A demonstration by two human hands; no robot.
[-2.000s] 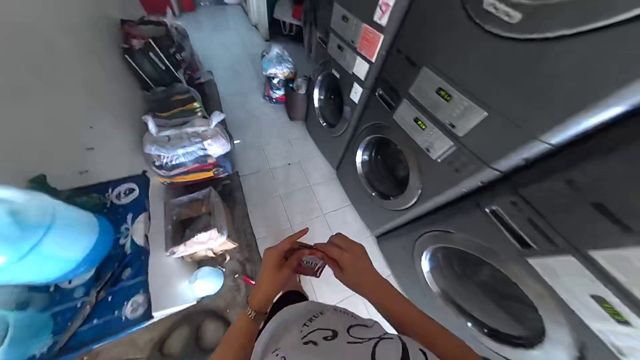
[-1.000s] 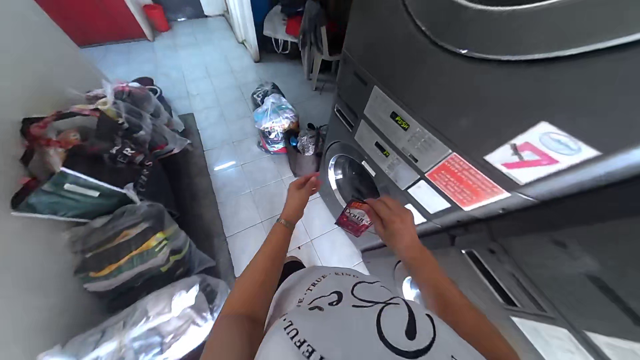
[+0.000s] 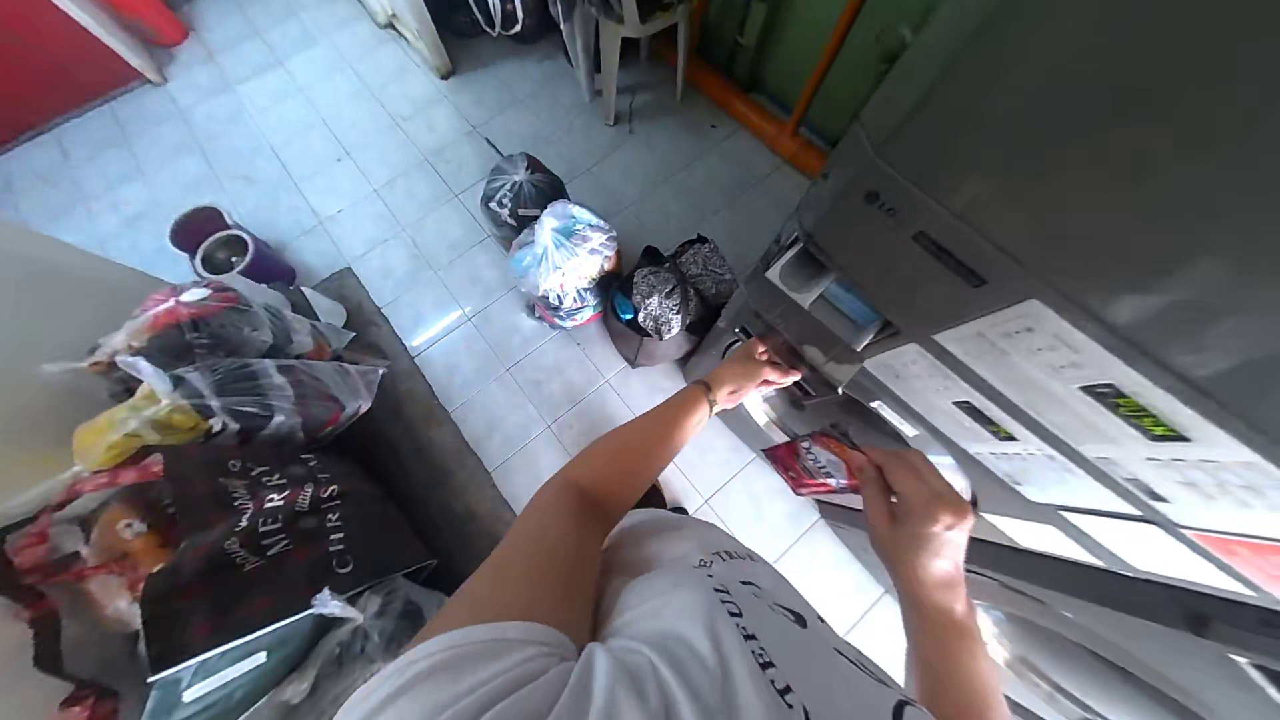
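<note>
Between the thumb and fingers of my right hand (image 3: pixel 918 505) is a red sachet (image 3: pixel 815 463) bearing writing, held by one end. My left hand (image 3: pixel 755 375) is at the front of the detergent drawer (image 3: pixel 800 345) of a grey LG washing machine (image 3: pixel 930 230); its fingertips seem to touch the drawer's front edge. The drawer is pulled out, and its compartments show light and blue inside. The sachet hangs just below and to the right of the drawer. Whether the sachet is torn open I cannot tell.
Tied plastic bags of clothes (image 3: pixel 565 250) and a grey bin (image 3: pixel 655 345) with patterned cloth stand on the tiles beyond the machine. Filled bags (image 3: pixel 280 540) line the left wall near purple buckets (image 3: pixel 245 255). A plastic chair (image 3: pixel 645 60) stands farther back.
The view has swung toward the machine's drawer. My two hands, together at the sachet two seconds ago, are apart; my left hand has reached the drawer, while my right hand keeps the sachet.
</note>
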